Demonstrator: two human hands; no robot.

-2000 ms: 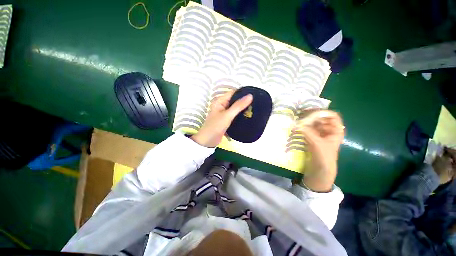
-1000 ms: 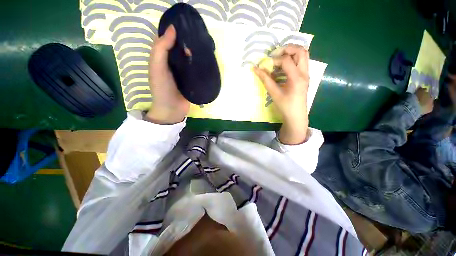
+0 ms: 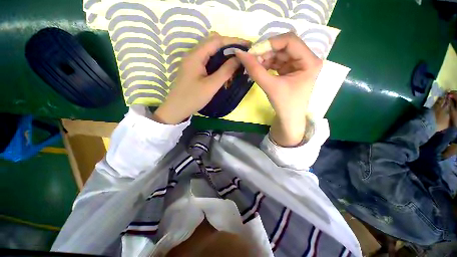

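My left hand holds a navy oval piece low over the sticker sheets. A grey-white crescent sticker shows at the piece's far curved end. My right hand pinches at that same end, with thumb and finger touching the sticker's right part. A pale yellow covering is on a right-hand finger. The sticker sheets are yellow with columns of grey arcs. My fingers hide part of the piece and of the sticker.
A stack of oval pieces lies left of the sheets on the green table. A small dark piece lies at the right. Another person in denim sits at the right. A blue stool and a cardboard box stand lower left.
My right hand has moved left to the oval piece, and the grey-white sticker now shows on its far end. My left hand has turned the piece and shifted it right and nearer to me.
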